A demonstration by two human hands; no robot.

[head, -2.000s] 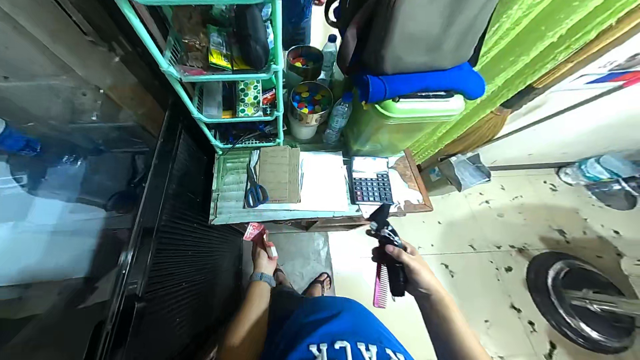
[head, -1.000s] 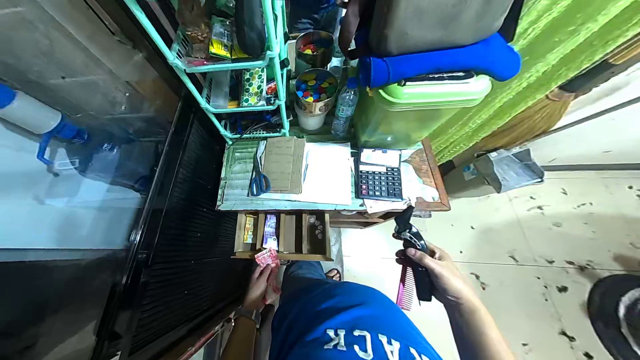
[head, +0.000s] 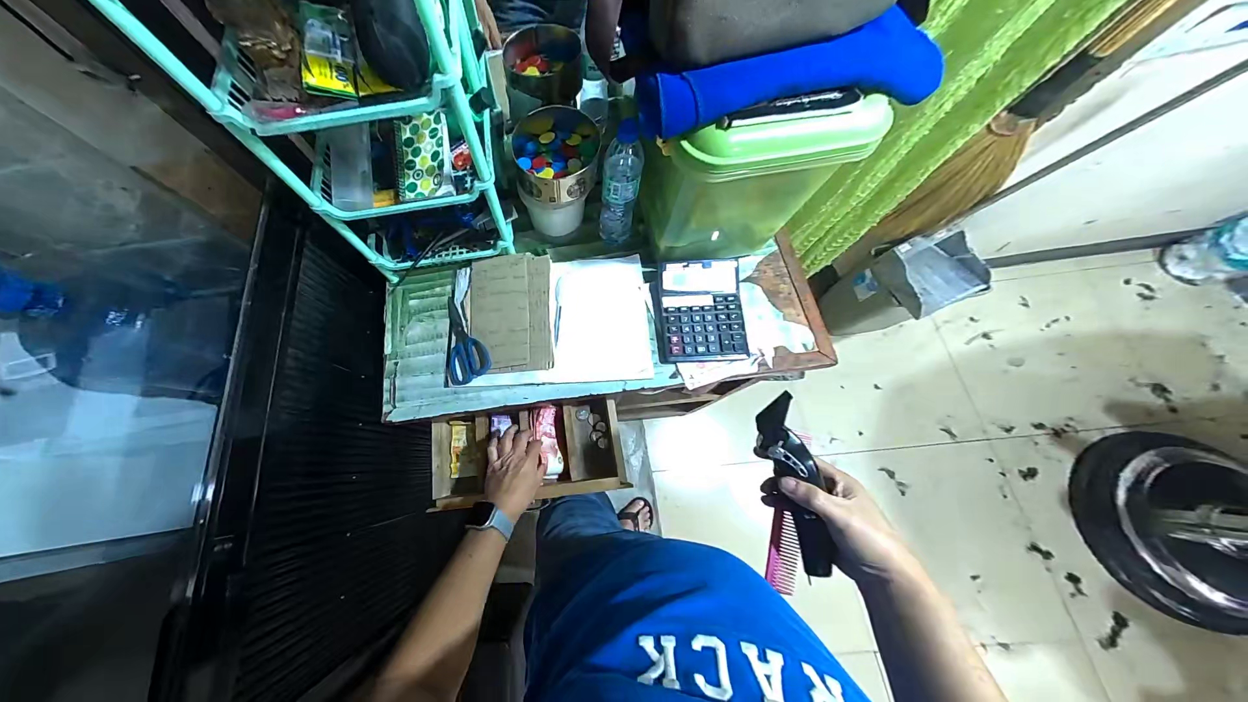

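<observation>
My left hand (head: pixel 514 468) reaches into an open wooden drawer (head: pixel 595 485), its fingers over a purple banknote (head: pixel 500 425) in one compartment. Whether it grips anything there cannot be told. Red banknotes (head: pixel 548 444) lie in the compartment just right of it, coins (head: pixel 591 426) in the rightmost, and yellowish notes (head: pixel 458 448) in the leftmost. My right hand (head: pixel 843 522) holds a black hair clipper (head: pixel 801 487) together with a pink comb (head: pixel 782 553), beside the desk and over the floor. The comb hangs teeth outward, partly behind the clipper.
On the desk lie blue-handled scissors (head: pixel 469 359), cardboard (head: pixel 510 312), white paper (head: pixel 604 322) and a calculator (head: pixel 700 312). Behind stand a green shelf rack (head: pixel 400 207), a water bottle (head: pixel 621 182) and a green lidded bin (head: pixel 760 180). A round chair base (head: pixel 1165 526) stands right, with hair clippings around it.
Two seconds ago my left hand held a red banknote below the desk, and the drawer did not show. Now the drawer is open, red notes lie in it, and my left hand is inside.
</observation>
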